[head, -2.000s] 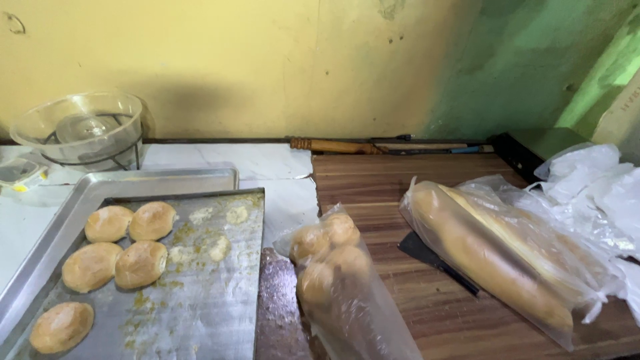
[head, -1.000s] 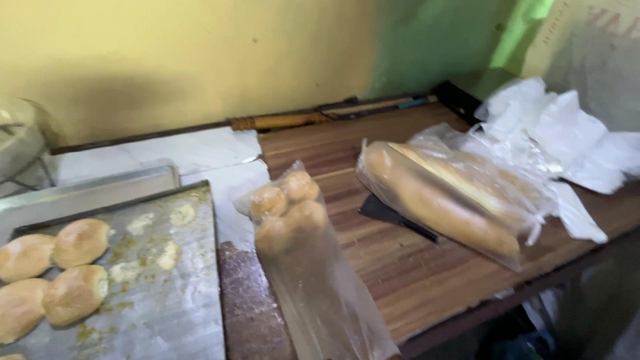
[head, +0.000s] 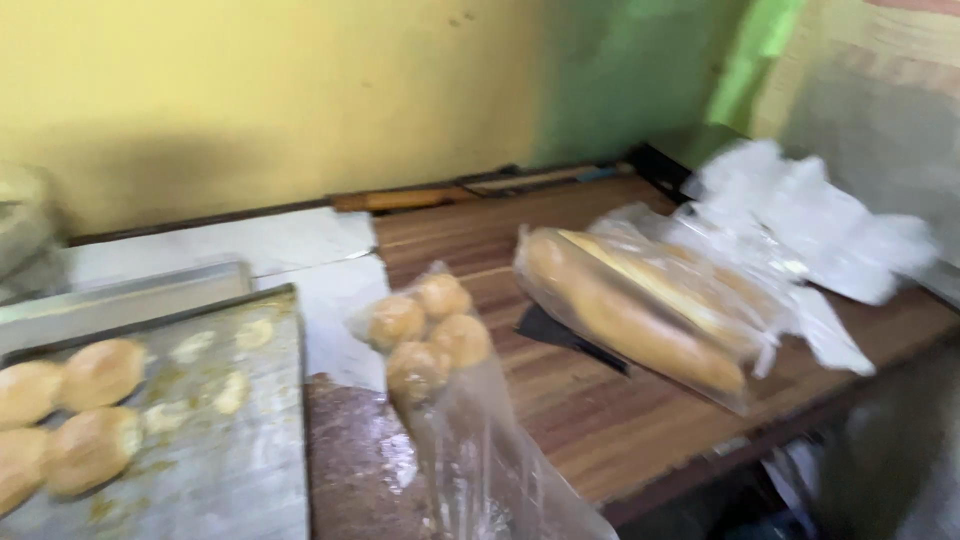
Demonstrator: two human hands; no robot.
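Note:
Neither of my hands shows in the head view. A clear plastic bag (head: 495, 450) with several round bread rolls (head: 420, 322) in its far end lies near the middle, and its near end runs out of the bottom of the view. Left of it, a metal baking tray (head: 262, 427) bears several golden buns (head: 94, 450) and pale residue spots. To the right, long bread loaves (head: 630, 300) lie in clear plastic. A black flat tool (head: 551, 328), perhaps a scraper or spatula, lies partly beside and below that bag.
A second metal tray (head: 150, 289) sits behind the first. White plastic bags (head: 810, 217) are heaped at the back right. A wooden-handled tool (head: 405, 199) lies along the yellow wall. The wooden tabletop (head: 570, 427) ends at a front edge on the right, with dark space below.
The view has turned to the right, so the clear bowl at the left, plain in the oldest frame, is now mostly out of view. No object has plainly moved.

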